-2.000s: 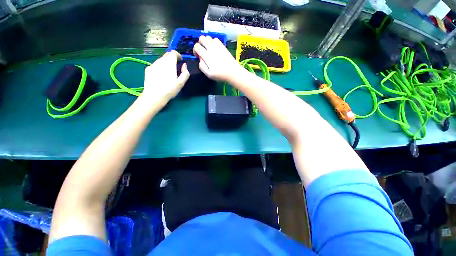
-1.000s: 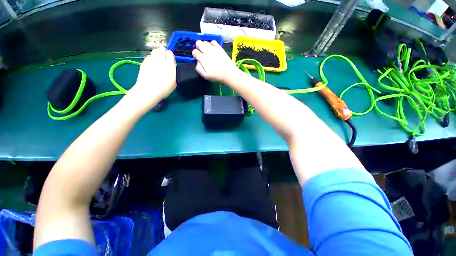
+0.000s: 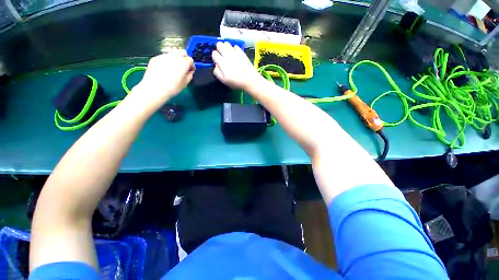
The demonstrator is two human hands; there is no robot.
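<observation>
A black box housing [image 3: 207, 90] stands on the green bench between my hands, just in front of the blue parts bin [image 3: 192, 46]. My left hand [image 3: 167, 74] is curled at its left; anything inside the fingers is hidden. My right hand [image 3: 233, 66] is at the bin's front edge above the housing, its fingertips over dark parts; its grip cannot be told. A second black housing [image 3: 244, 121] sits nearer me, with green cord [image 3: 285, 77] behind it. A small round dark piece [image 3: 172, 112] lies below my left hand.
The yellow bin of dark screws [image 3: 307, 63] and white parts box [image 3: 260, 36] stand behind. An orange electric screwdriver [image 3: 365, 111] lies right, before a metal upright [image 3: 365, 33] and a green cord pile [image 3: 451, 104]. A green-corded black unit [image 3: 74, 97] lies left.
My left hand has moved left from the housing and curled, exposing the round dark piece below it. My right hand has stayed near the blue bin's front edge.
</observation>
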